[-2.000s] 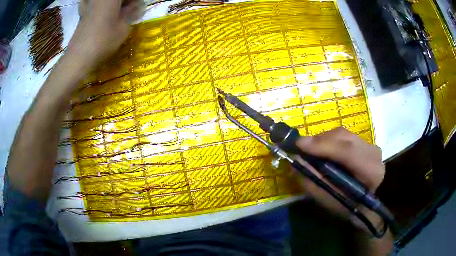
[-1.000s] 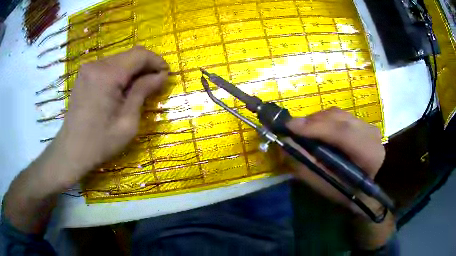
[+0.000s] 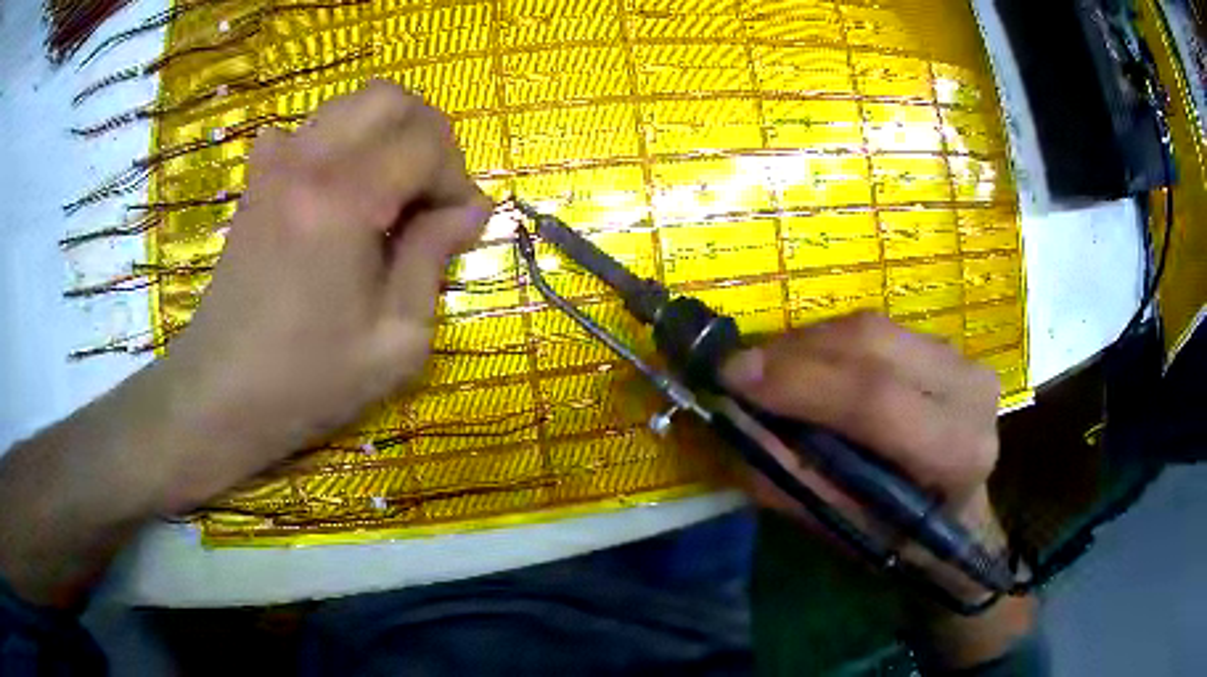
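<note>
The yellow film panel (image 3: 741, 238) lies flat, marked with a grid. My right hand (image 3: 874, 410) holds the soldering iron (image 3: 596, 262) like a pen, its tip at a grid line just right of my left fingertips. The thin solder feed tube (image 3: 582, 318) runs alongside and ends near the tip. My left hand (image 3: 357, 225) is over the panel, thumb and forefinger pinched together at the iron tip. A short bit of lead wire seems to show at the fingertips; the rest is hidden by the hand. Dark lead wires (image 3: 463, 430) lie in rows across the panel's left part.
A wire bundle (image 3: 99, 20) is cut off at the upper left. A black box or sheet (image 3: 1079, 106) with a cable lies at the upper right, beside a second yellow panel (image 3: 1185, 172). The white board (image 3: 530, 556) shows along the near edge.
My left hand has come down from the top left onto the panel, fingers pinched. The iron tip has moved left and now meets the left fingertips. The view has shifted over the panel.
</note>
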